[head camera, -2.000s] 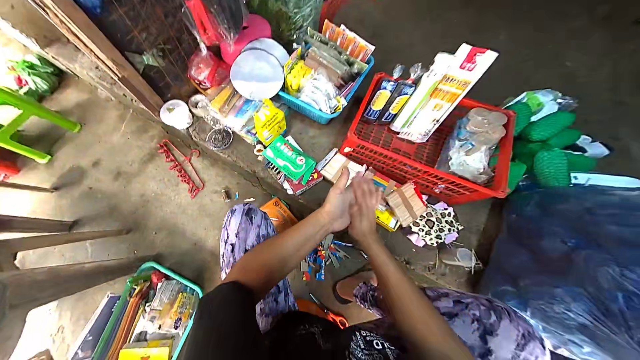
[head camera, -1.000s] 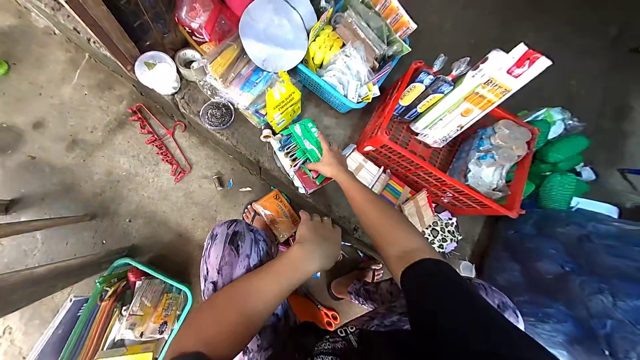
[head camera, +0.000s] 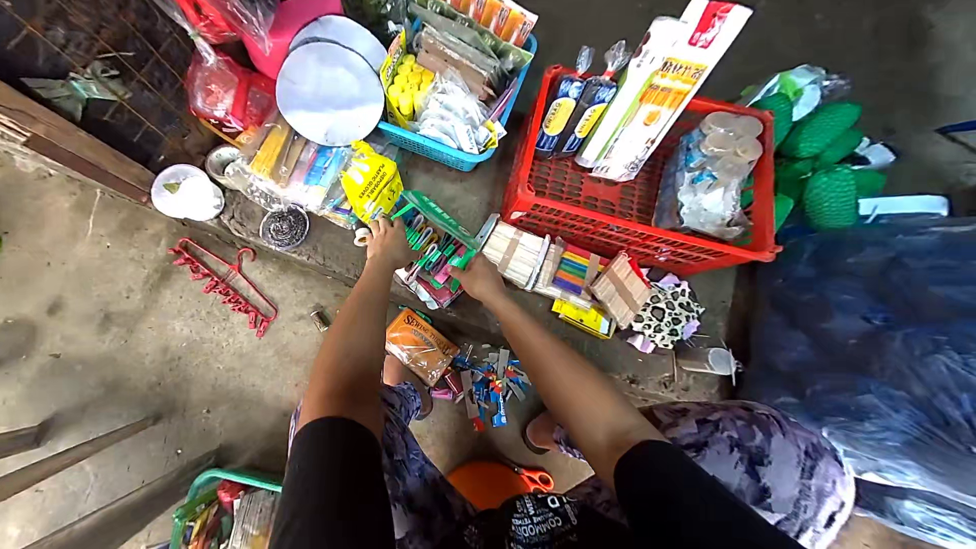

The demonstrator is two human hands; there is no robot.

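A green box (head camera: 441, 221) with its lid raised holds many small coloured items, whose kind I cannot tell. My left hand (head camera: 387, 242) grips its left end, by the yellow pack of disposable gloves (head camera: 371, 183). My right hand (head camera: 479, 276) holds the right end, close to the bundled wooden craft sticks (head camera: 515, 253). Coloured craft sticks (head camera: 573, 272) lie farther right. Below the hands are an orange sewing thread box (head camera: 421, 347) in clear wrap and a pile of small blue and red packets (head camera: 496, 385).
A red plastic crate (head camera: 640, 217) with bagged goods stands at the right, a blue basket (head camera: 450, 156) at the top. A red clip hanger (head camera: 225, 282) lies on the concrete floor. Orange-handled scissors (head camera: 536, 479) are between the legs; a green basket (head camera: 221, 476) stands lower left.
My left hand has moved from near the sewing thread box up to the green box. The right hand stays at that box. Two seconds ago both hands were together, away from it.
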